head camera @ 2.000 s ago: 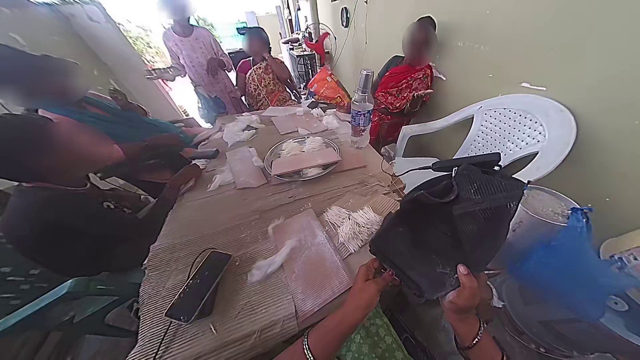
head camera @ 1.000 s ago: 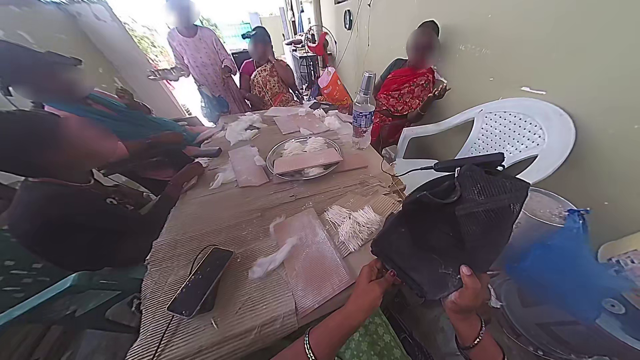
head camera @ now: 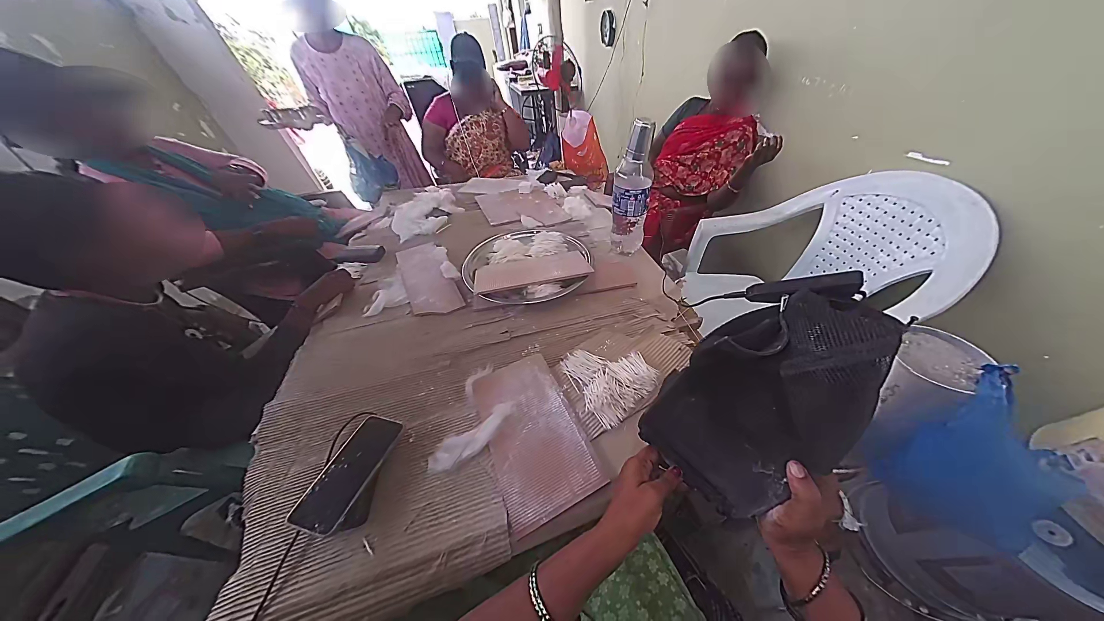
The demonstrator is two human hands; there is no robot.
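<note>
My left hand point(head camera: 640, 496) grips the lower left edge of a black fabric bag with a mesh panel point(head camera: 776, 397). My right hand point(head camera: 800, 509) holds the bag's lower right side, thumb on top. A black device with a cable point(head camera: 806, 287) rests at the bag's upper edge. Left of the bag, on the table, lie a pile of thin white cotton wicks point(head camera: 611, 384), a pinkish rectangular board point(head camera: 539, 444) and a tuft of cotton point(head camera: 470, 440). A dark smartphone point(head camera: 347, 474) with a cable lies farther left.
The corrugated cardboard table cover point(head camera: 379, 379) bears a steel plate point(head camera: 468, 267) with wicks and a board, and a plastic bottle point(head camera: 630, 203). A white plastic chair point(head camera: 975, 224) and a blue plastic bag point(head camera: 975, 466) are at the right. Several people sit around the table; one stands behind.
The person in red at the far right has raised a hand with something white in it. Both my hands still hold the black bag in about the same place.
</note>
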